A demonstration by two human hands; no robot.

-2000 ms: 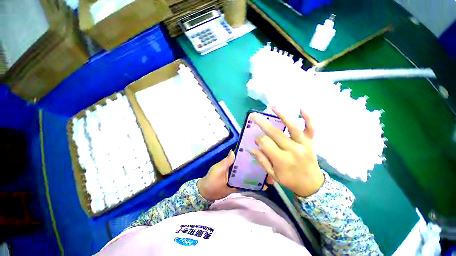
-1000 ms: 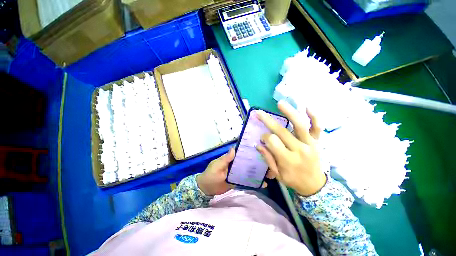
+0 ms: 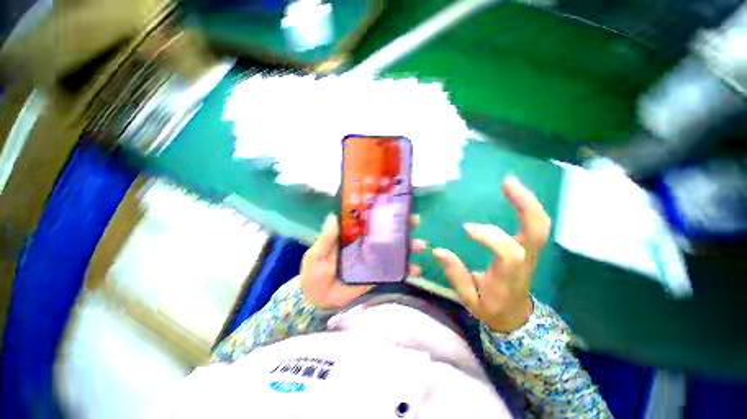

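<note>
A smartphone stands nearly upright in the picture, its screen lit red-orange at the top and pale pink-violet below. My left hand holds it from behind and from its left side; fingertips show at its right edge. My right hand is to the right of the phone, apart from it, fingers spread and bent, holding nothing. A white overexposed heap of parts lies on the green bench beyond the phone. Single pieces cannot be told apart.
Blurred carton trays with white contents stand at the left beside a blue crate. A green conveyor belt runs beyond the heap, with a long white bar. A white sheet and a blue bin are at the right.
The view has swung to the right and is blurred. My right hand has come off the phone screen and moved right. The screen has changed from pale violet to partly red-orange.
</note>
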